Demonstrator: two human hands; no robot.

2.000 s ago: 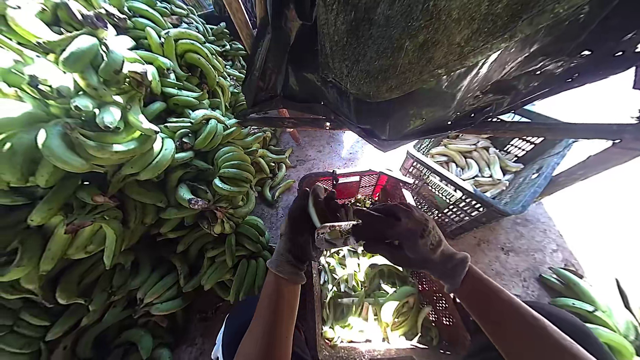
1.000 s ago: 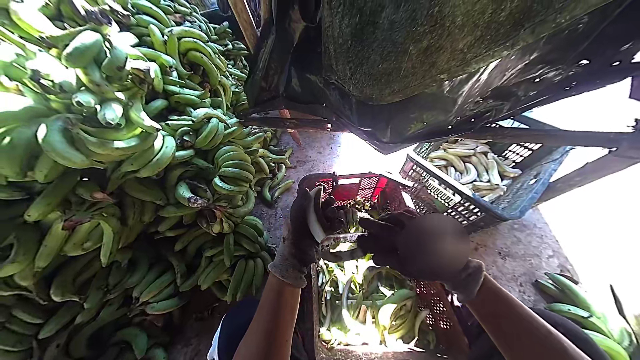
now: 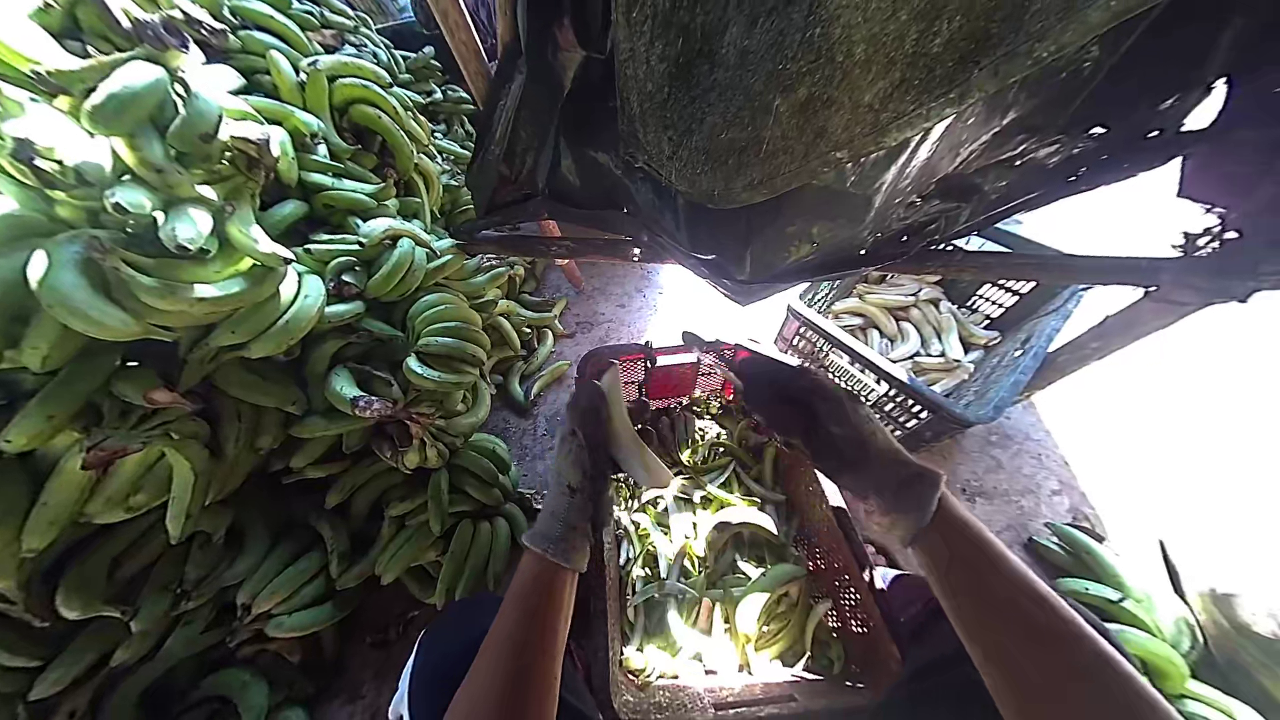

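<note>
In dark, dirty gloves, both hands are above a red plastic crate (image 3: 835, 560) filled with green peels (image 3: 700, 560). My left hand (image 3: 580, 470), at the crate's left side, is shut on a pale peeled plantain (image 3: 632, 440) that points down over the peels. My right hand (image 3: 830, 425) is over the crate's right far side, apart from the plantain; its fingers are dark and blurred, so whether it holds anything cannot be told. Further right, a dark plastic crate (image 3: 860, 375) contains peeled plantains (image 3: 910, 325).
A large heap of green plantains (image 3: 440, 340) fills the left side. More green plantains (image 3: 1130, 610) lie at the lower right. Black sheeting (image 3: 800, 240) and a wooden beam (image 3: 1080, 268) hang low ahead. Concrete floor (image 3: 610, 310) shows between heap and crates.
My hands have moved apart, the right one away to the right. The piece in my left hand now shows as a pale, peeled plantain.
</note>
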